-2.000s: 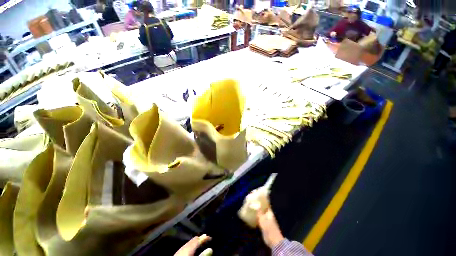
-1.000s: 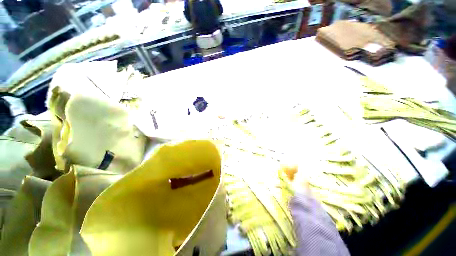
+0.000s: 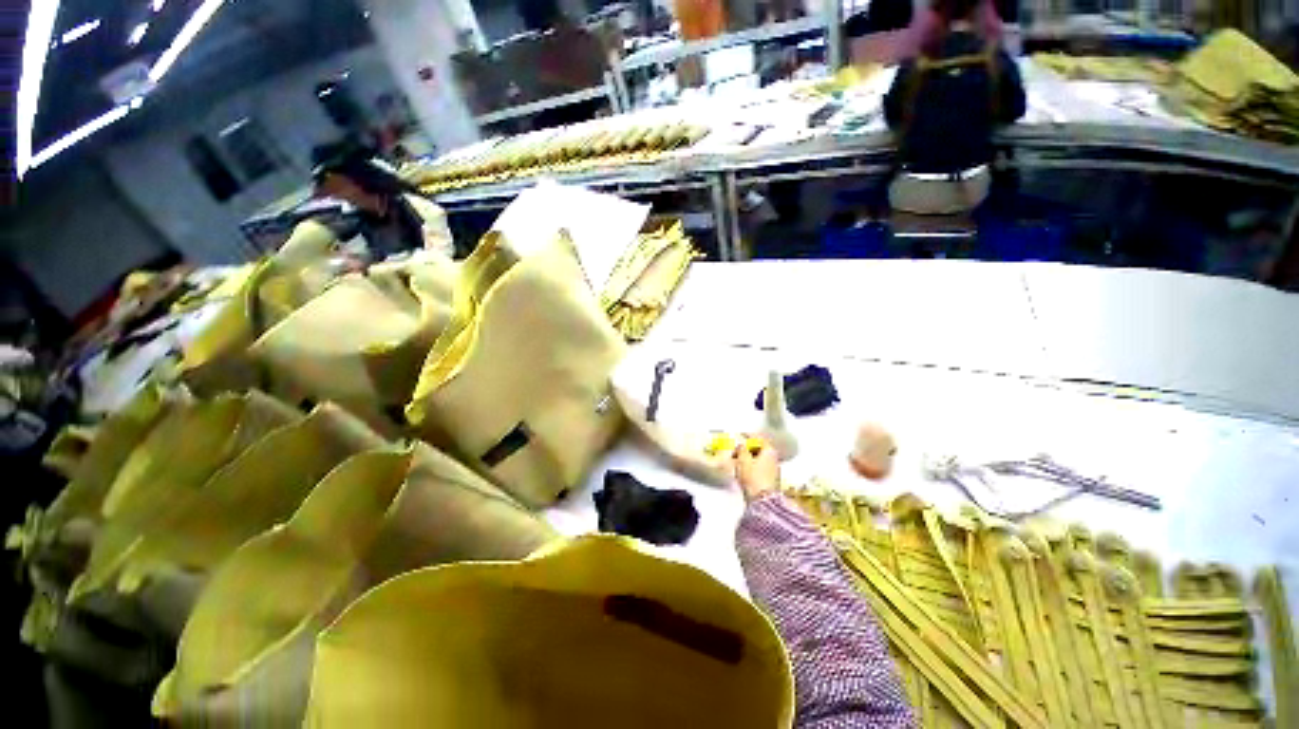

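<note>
My right hand (image 3: pixel 758 467) reaches over the white table, its fingertips at a small bright yellow thing (image 3: pixel 720 446); whether they grip it is unclear. A pale bottle with an upright nozzle (image 3: pixel 776 406) stands just behind the hand, close to or touching it. My left hand is not in view. A large bag body (image 3: pixel 470 641) opens towards me at the bottom, yellow inside, with a dark red-brown strip (image 3: pixel 673 628). Another beige bag body (image 3: pixel 549 378) with a dark tab stands behind it.
More bag bodies (image 3: pixel 285 570) crowd the left. Yellow-green strips (image 3: pixel 983 598) fan out at the right. Black scraps (image 3: pixel 645 509), a tan pot-like object (image 3: pixel 872 452), a small metal tool (image 3: pixel 658 389) and silvery tools (image 3: pixel 1068 477) lie on the table (image 3: pixel 1140 342). Two people are beyond.
The view has swung left. My right hand, which held the pale bottle low beside the table, is now over the table beside the bottle. My left hand has left the view.
</note>
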